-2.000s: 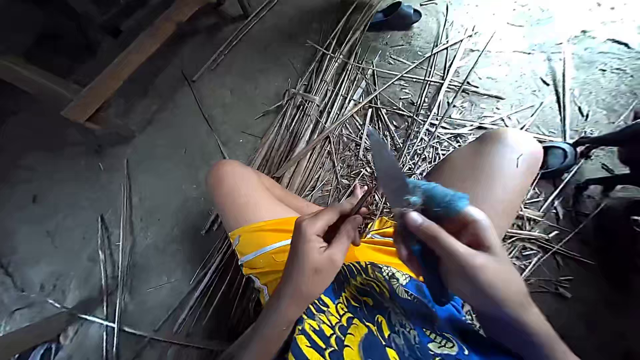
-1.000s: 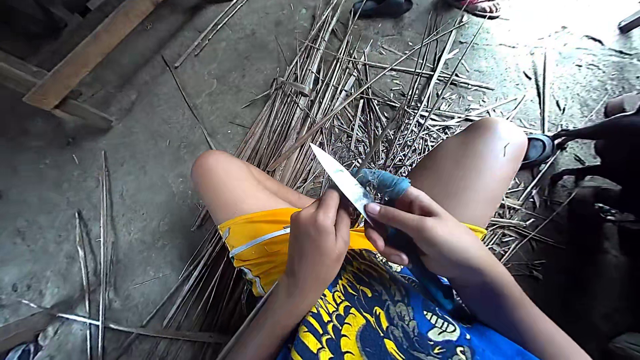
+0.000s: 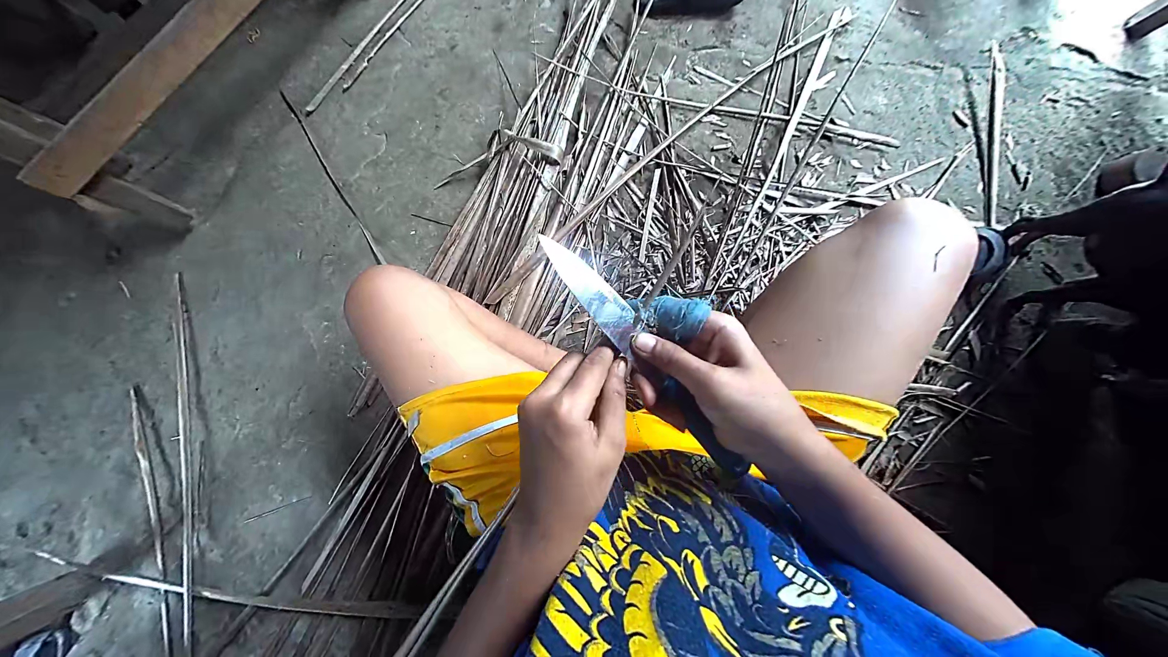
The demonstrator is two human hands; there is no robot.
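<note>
A knife [image 3: 589, 290] with a bright pointed blade is in my right hand [image 3: 730, 383], its tip toward the upper left. Blue cloth [image 3: 680, 319] wraps the index finger of that hand, and a dark blue handle shows below the palm. Close against the blade's base, my left hand [image 3: 575, 411] pinches a thin dried stalk [image 3: 675, 260] that appears to pass by the blade; the grip itself is partly hidden by the fingers. Dried stalks [image 3: 511, 219] lie in a bundle between and under my bare legs.
Short cut pieces [image 3: 721, 219] and loose stalks litter the concrete floor [image 3: 265, 365]. A wooden bench frame [image 3: 137, 91] stands at the upper left. At the right is a dark animal [image 3: 1122, 246], partly in shadow, beside a dark sandal [image 3: 990, 251] at my knee.
Two seconds ago the blade stood further right and more upright; it then tilted left. My hands have come closer together around its base. The view has shifted slightly.
</note>
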